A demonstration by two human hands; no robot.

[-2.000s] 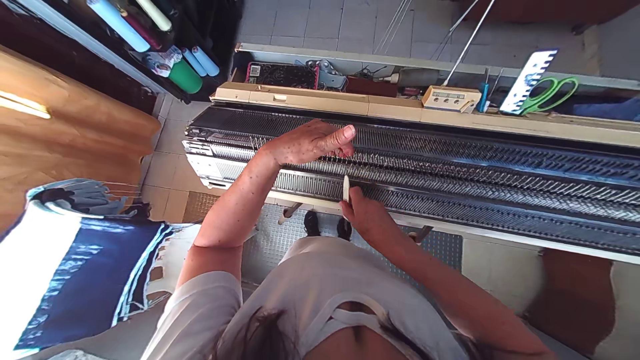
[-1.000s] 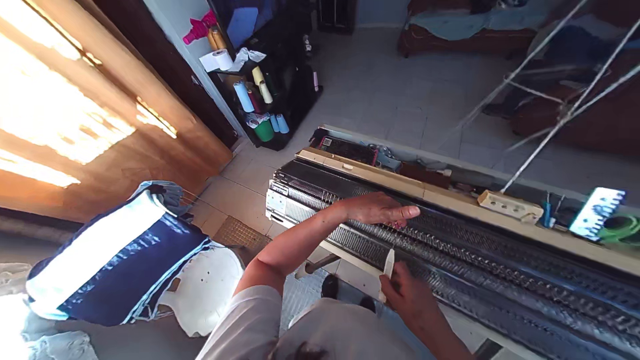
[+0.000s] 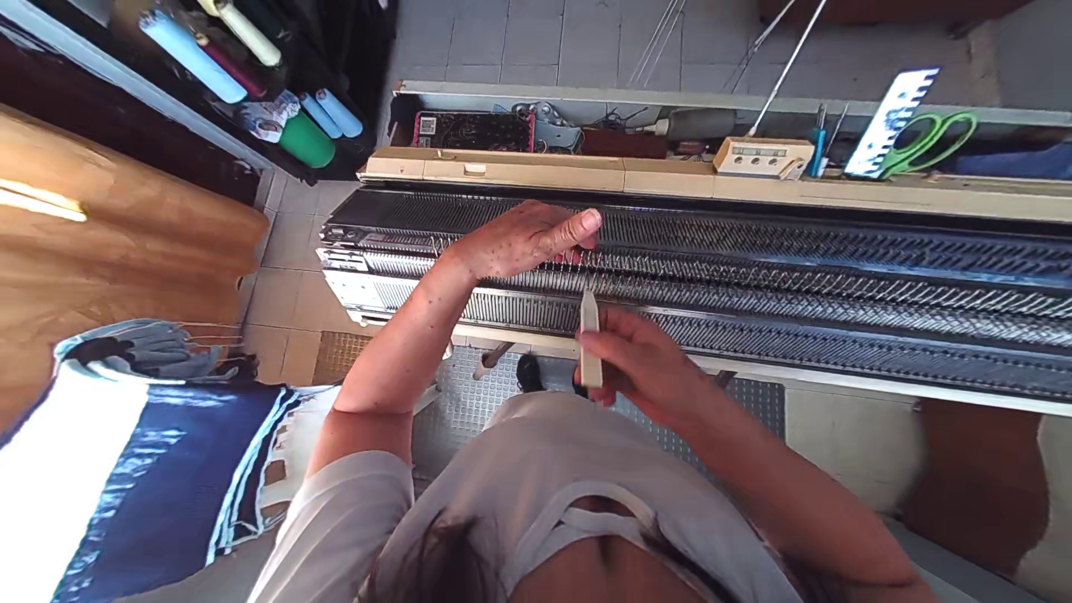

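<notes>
A knitting machine (image 3: pixel 754 276) with two long beds of metal needles runs across the view. Over its left part lies my left hand (image 3: pixel 523 240), palm down, thumb pointing right; its fingertips are hidden behind the hand, so what they touch cannot be told. My right hand (image 3: pixel 632 356) grips a narrow pale handled tool (image 3: pixel 590 339) upright at the near bed, its tip close to the needles and below my left thumb. Whether the tip touches a needle cannot be told.
Behind the beds, a ledge carries a row counter (image 3: pixel 762 157), a white toothed comb (image 3: pixel 892 121) and green-handled scissors (image 3: pixel 930 142). Yarn cones (image 3: pixel 193 57) stand on a dark rack at upper left. Blue and white cloth (image 3: pixel 167 469) hangs over a white chair at lower left.
The view has swung away and back. My left hand remains over the needles, and my right hand keeps hold of the pale tool at the near bed.
</notes>
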